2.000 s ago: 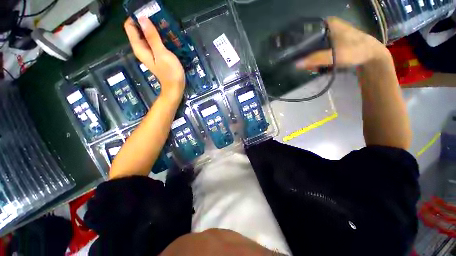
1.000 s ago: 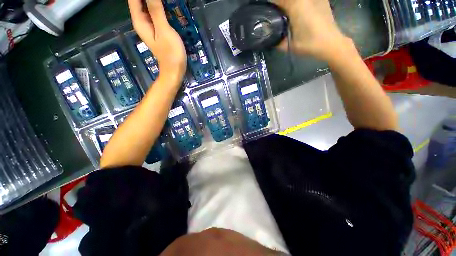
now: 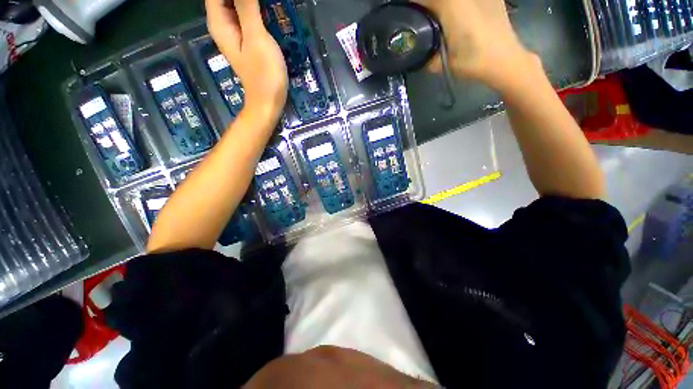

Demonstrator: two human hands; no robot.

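My left hand (image 3: 251,53) is at the top edge, partly cut off, holding a teal-blue electronic unit (image 3: 283,30) whose far end is out of the picture. My right hand (image 3: 475,38) holds the black corded scanner (image 3: 400,39) over the emptied pocket of the clear blister tray (image 3: 416,178). A barcode label (image 3: 352,52) lies in that pocket beside the scanner, lit reddish. Other teal-blue units, such as one at the tray's right end (image 3: 386,157), lie in pockets. My left forearm hides part of the tray.
The white barcode scanner (image 3: 74,17) lies at the upper left. A tray stack (image 3: 34,220) stands at the left, another (image 3: 638,34) at the upper right. Red stools (image 3: 596,114) and a grey floor with a yellow line (image 3: 463,188) are beyond the bench mat's edge.
My right hand has taken hold of the black scanner and brought it left over the emptied pocket. My left hand and its unit have moved up in the picture. The label now looks reddish.
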